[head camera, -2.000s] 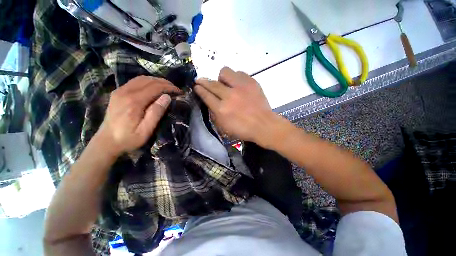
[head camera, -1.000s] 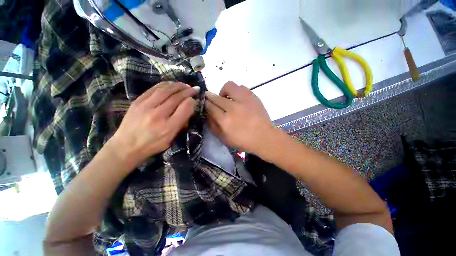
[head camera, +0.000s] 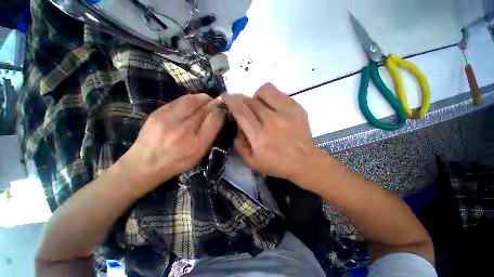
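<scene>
The plaid garment (head camera: 184, 216), dark with cream checks, lies on the table left of the needle area and over my lap. My left hand (head camera: 181, 130) and my right hand (head camera: 271, 127) are bare and pinch its dark edge between their fingertips, close together, just below the presser foot area. A pale strip (head camera: 241, 176) shows inside the plaid under my right hand. The sewing machine head (head camera: 162, 27) is above, with a grey-white round part (head camera: 219, 64) beside the needle area. The needle itself cannot be made out.
Scissors (head camera: 374, 52) with one green and one yellow handle lie on the white table (head camera: 303, 32) at right. A thin tool with an orange-brown handle (head camera: 472, 85) lies further right. The ruler-marked edge (head camera: 357, 138) crosses below. Dark plaid cloth (head camera: 471, 184) is low at right.
The fingertips of both hands have come closer together on the garment's edge. The view has shifted, so the scissors and tool appear further right and lower.
</scene>
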